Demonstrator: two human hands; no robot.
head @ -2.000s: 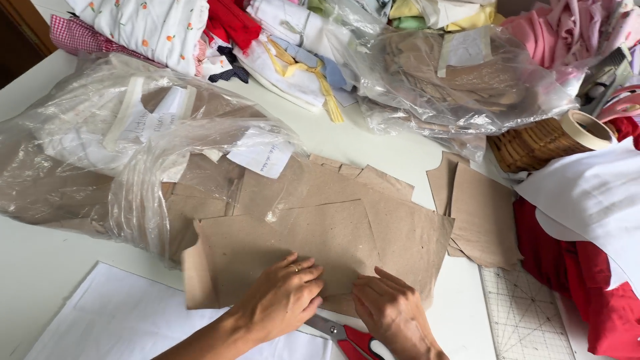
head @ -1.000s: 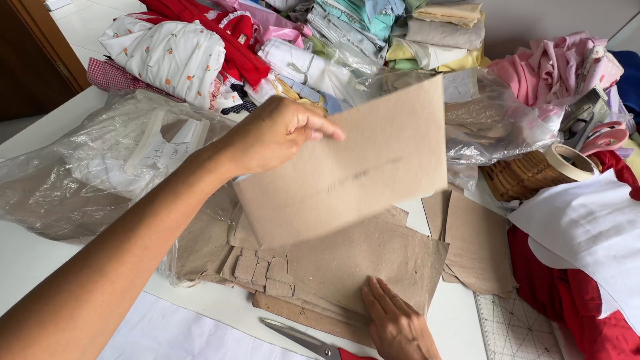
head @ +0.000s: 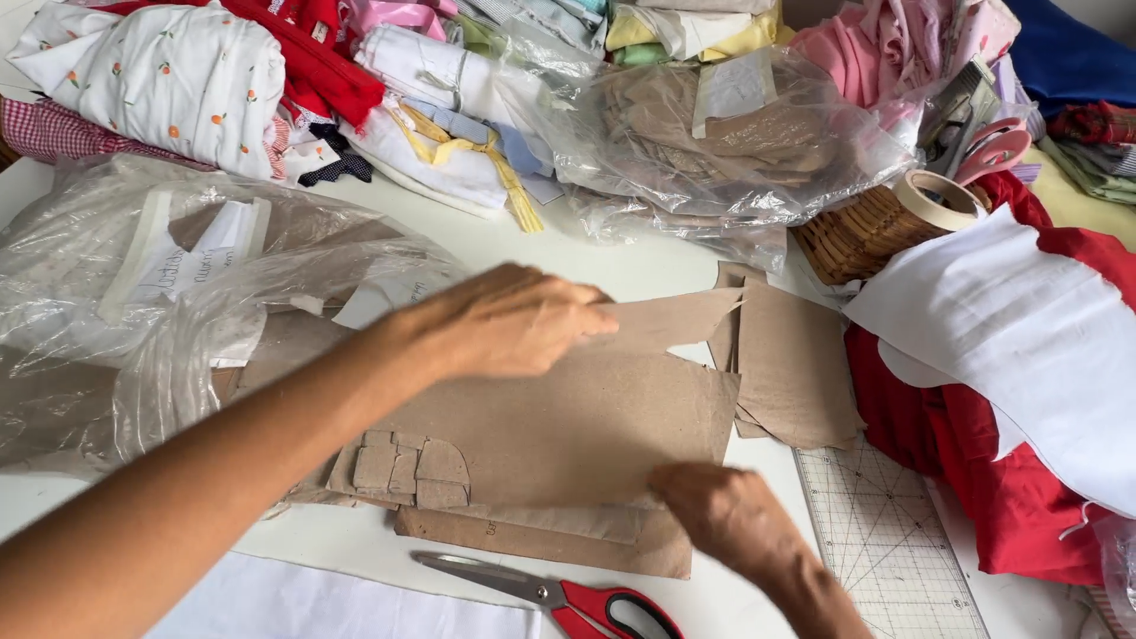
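Observation:
Brown paper pattern pieces [head: 568, 435] lie stacked on the white table. My left hand [head: 524, 319] is over the upper part of the stack, fingers curled at a brown paper piece [head: 674, 321] that extends to the right; its grip is partly hidden. Blurred, my right hand [head: 710, 506] is at the stack's lower right, fingers bent; whether it pinches paper is unclear. Small cut paper pieces [head: 413, 466] lie at the stack's lower left. Red-handled scissors [head: 541, 593] rest below the stack, beside white fabric [head: 346, 603].
Clear plastic bags with patterns lie at left [head: 80, 266] and at the back [head: 825, 133]. A wicker basket [head: 848, 235] with a tape roll [head: 939, 197] stands at right, near red fabric [head: 1003, 497] and a gridded ruler [head: 887, 532]. Folded fabrics [head: 169, 84] line the back.
The large brown sheet my left hand held raised a second ago is no longer up in the air. My left hand has come down over the stack, and my right hand no longer lies flat.

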